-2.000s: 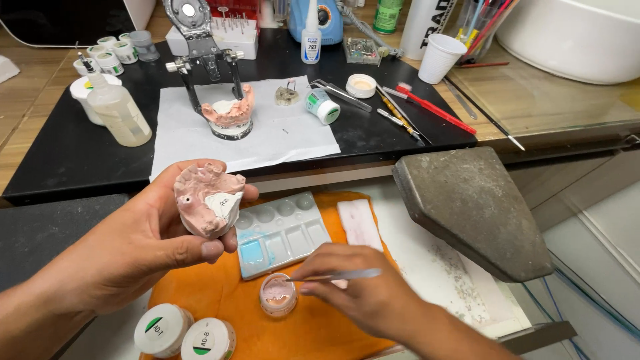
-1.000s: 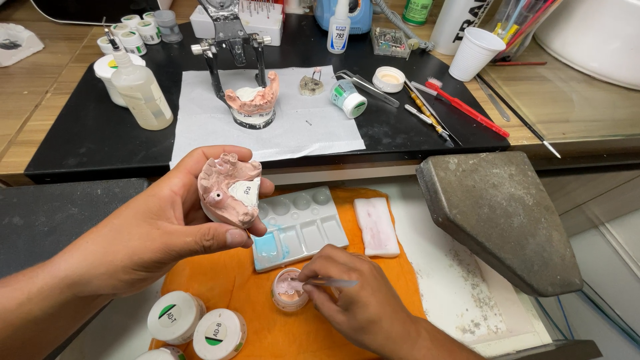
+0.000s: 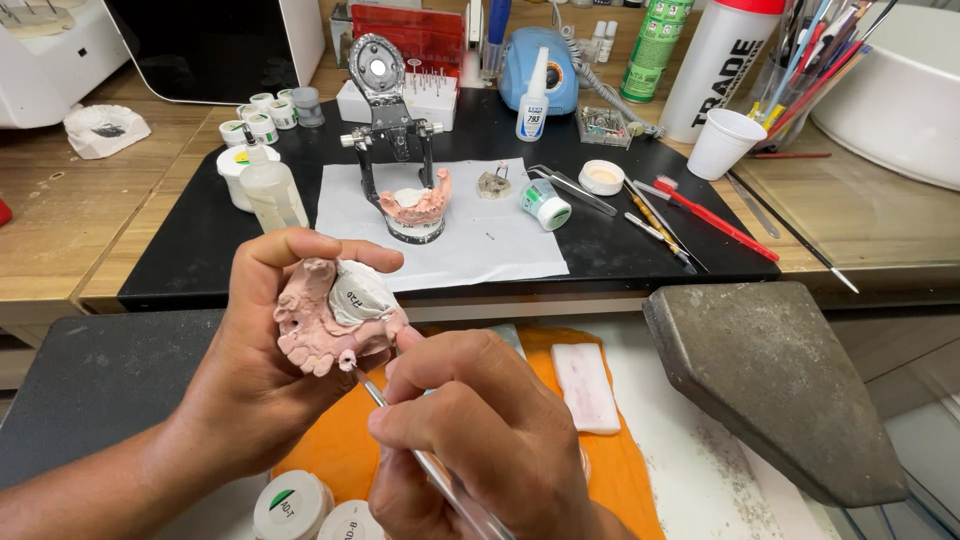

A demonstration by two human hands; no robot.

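My left hand (image 3: 255, 360) holds a pink plaster dental cast (image 3: 307, 330) with a white patch bearing handwriting. My right hand (image 3: 480, 420) grips a thin brush-like tool (image 3: 442, 472), its tip at a small whitish tooth piece (image 3: 347, 360) on the cast's lower edge. Whether the tip touches it is hard to tell. Behind my hands, a dental articulator (image 3: 390, 112) carries another pink and white cast (image 3: 416, 202) on a white paper sheet (image 3: 480, 255). Under my hands lies an orange cloth (image 3: 630, 465) with a white sponge-like pad (image 3: 586, 388); the mixing palette is mostly hidden.
Lidded jars (image 3: 289, 506) stand at the lower front. A grey armrest-like block (image 3: 772, 382) juts in at right. On the black mat (image 3: 630, 165) are a dropper bottle (image 3: 268, 187), a glue bottle (image 3: 532, 105), tweezers (image 3: 574, 190), a tipped jar (image 3: 545, 205) and a red toothbrush (image 3: 712, 221).
My right hand has moved from the small powder jar on the cloth up to the cast, bringing the tool's tip there. My left hand has turned the cast.
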